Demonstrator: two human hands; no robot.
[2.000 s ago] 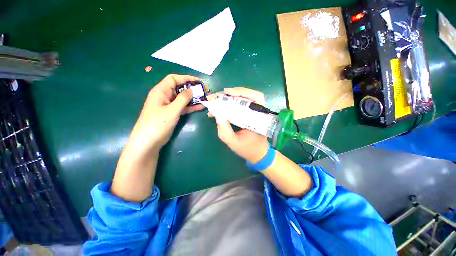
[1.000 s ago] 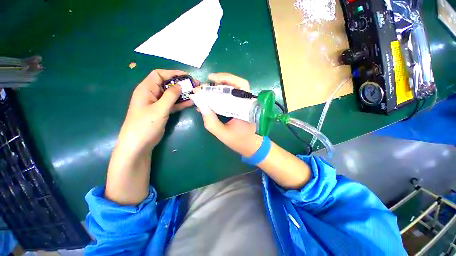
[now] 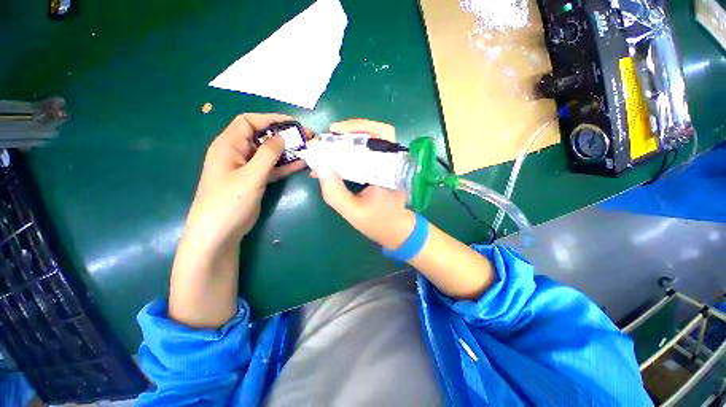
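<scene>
My left hand (image 3: 239,171) holds a small black electronic unit (image 3: 290,141) with white and silver parts inside, the thumb on its face. My right hand (image 3: 370,208) holds the white dispensing syringe (image 3: 362,164) by its barrel, its front end at the unit's right edge. The needle tip is too small to tell whether it touches. A green air cap (image 3: 423,175) closes the syringe's rear, with a clear air hose (image 3: 489,195) running off to the right. A blue wrist strap (image 3: 411,238) is on my right wrist.
White paper (image 3: 298,60) and a tan crumb (image 3: 207,107) lie beyond my hands. Cardboard (image 3: 489,111) and a black controller (image 3: 589,95) stand right. A black tray (image 3: 48,278) and metal rail (image 3: 32,119) are left. Another small unit (image 3: 60,7) lies top left.
The view has shifted, so bench objects sit further left and higher than two seconds ago. The small unit at top left has come into view. Both hands keep their holds.
</scene>
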